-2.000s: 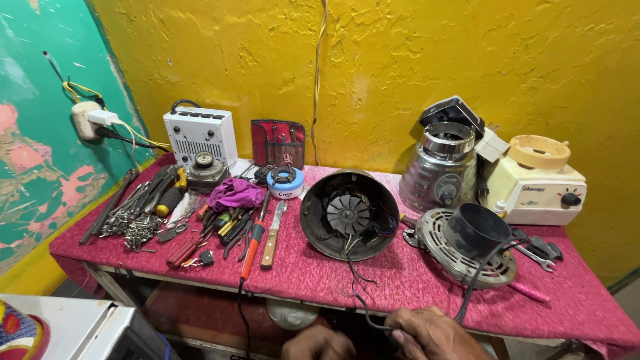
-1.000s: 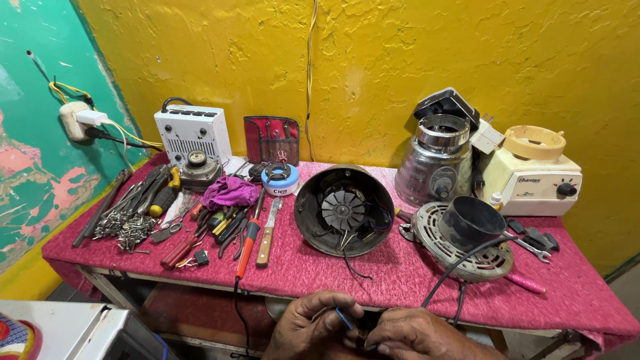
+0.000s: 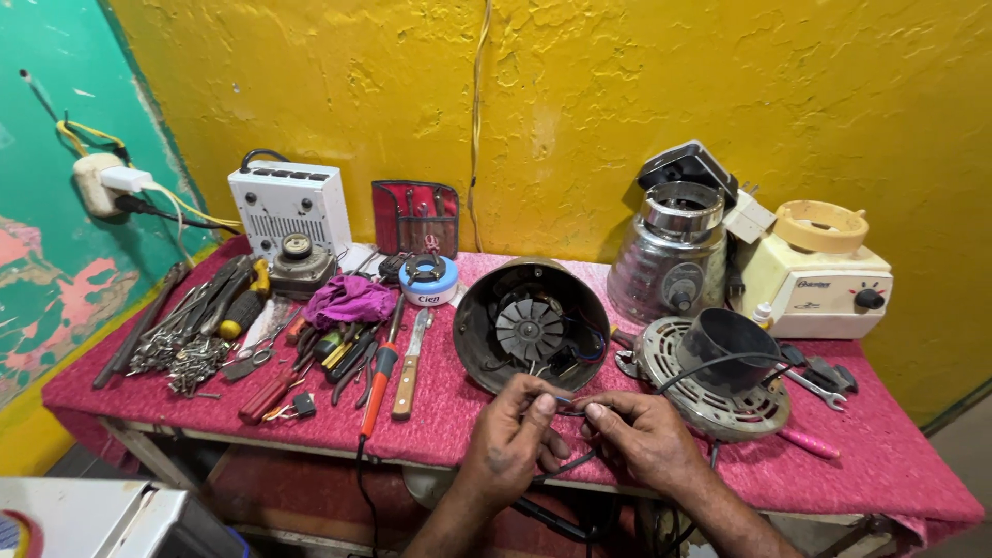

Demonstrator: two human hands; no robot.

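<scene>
My left hand [image 3: 518, 434] pinches the end of a thin blue wire [image 3: 563, 400] between thumb and fingertips. Close to it on the right, my right hand [image 3: 639, 438] grips dark wire at the same spot. A black cable [image 3: 570, 466] hangs below the fingers. Both hands are just in front of a round dark metal motor housing [image 3: 473, 333], which lies with its open side showing a finned rotor [image 3: 529, 330] and loose wires. Right of it rests a slotted metal base plate [image 3: 744, 415] with a black plastic cylinder [image 3: 728, 353] on top.
On the pink cloth [image 3: 876, 434] at left lie pliers, screws [image 3: 194, 364], screwdrivers, a purple rag [image 3: 349, 300], a soldering iron [image 3: 378, 387] and a wooden-handled knife [image 3: 406, 387]. A white box [image 3: 291, 201], a chrome blender base [image 3: 668, 267] and a cream blender base [image 3: 821, 291] stand near the wall.
Both hands have risen from the table's front edge to in front of the motor housing and come together at the wire. The view has shifted slightly.
</scene>
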